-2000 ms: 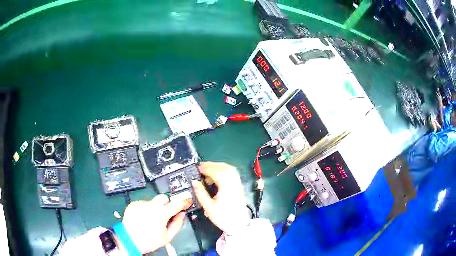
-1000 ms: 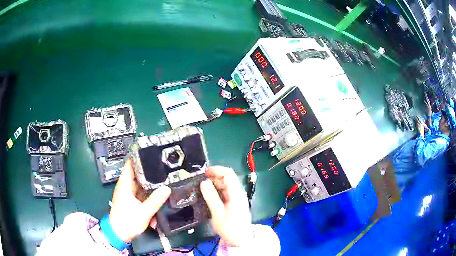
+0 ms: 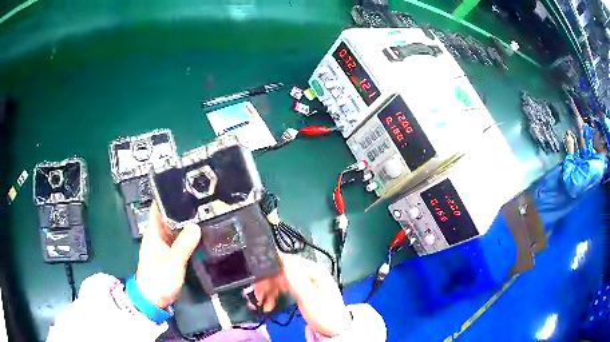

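An open trail camera (image 3: pixel 231 227) is held up in front of me, its mottled front half with the hexagonal lens ring at the top and its black half with a dark screen below. My left hand (image 3: pixel 164 257) grips its left side, thumb on the lower left of the front half. My right hand (image 3: pixel 294 284) is at the lower right of the black half, fingers partly behind and below it near a thin black cable. Whether my right hand grips the camera or the cable is hard to tell.
Two more open trail cameras lie to the left (image 3: pixel 60 210) (image 3: pixel 142 160). A leaflet (image 3: pixel 239 127) and a pen (image 3: pixel 242 95) lie behind. Three power supplies (image 3: pixel 428 133) with red clip leads (image 3: pixel 340 194) stand at the right. A coiled black cable (image 3: pixel 289 237) lies beside the camera. A person in blue sleeves (image 3: pixel 578 167) is far right.
The camera was lifted off the mat and turned towards me, then moved slightly left. My right hand moved from its right side down to the lower edge. The top supply's reading changed from 000 to 0.72.
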